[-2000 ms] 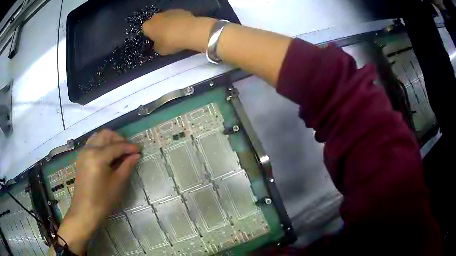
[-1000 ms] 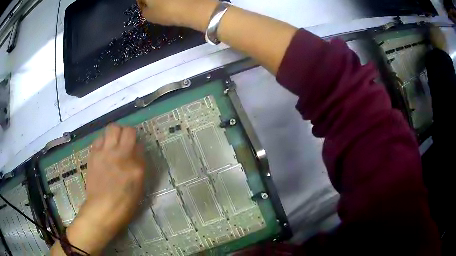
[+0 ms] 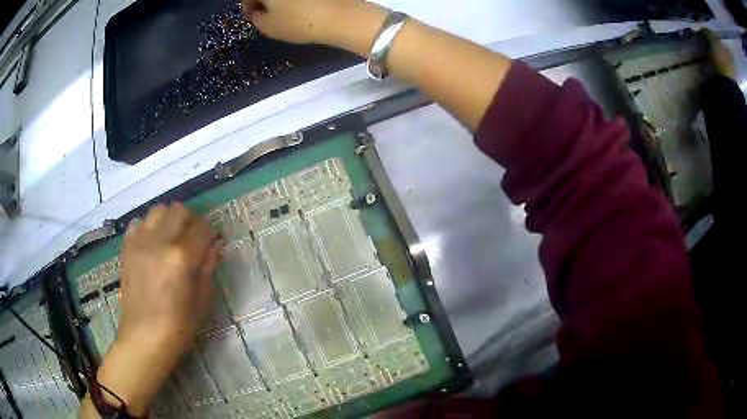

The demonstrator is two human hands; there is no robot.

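A pale circuit board panel [image 3: 323, 315] lies in a carrier frame with a green border [image 3: 401, 270]. My left hand [image 3: 168, 262] is over the panel's upper left part, fingers bent down at its upper row; what the fingertips hold is too small to tell. Short dark rows of components [image 3: 102, 290] show left of it, and a dark pair [image 3: 279, 212] sits right of it. My right hand [image 3: 299, 18] is over the black tray, at the pile of small black components [image 3: 225, 53]; its fingertips are cut by the top edge, so its grip is unclear.
The black tray [image 3: 131, 98] lies on a white shelf [image 3: 57, 123] behind the carrier. Curved metal handles [image 3: 260, 155] stand on the frame's far edge. Another carrier [image 3: 672, 123] is at the right, with another person's hand [image 3: 721, 57] and dark sleeve. Cords run by my left wrist.
My right hand has lifted from the pile towards the tray's far side. My left hand shifted right, then slightly back left. Another person's hand now shows at the right carrier.
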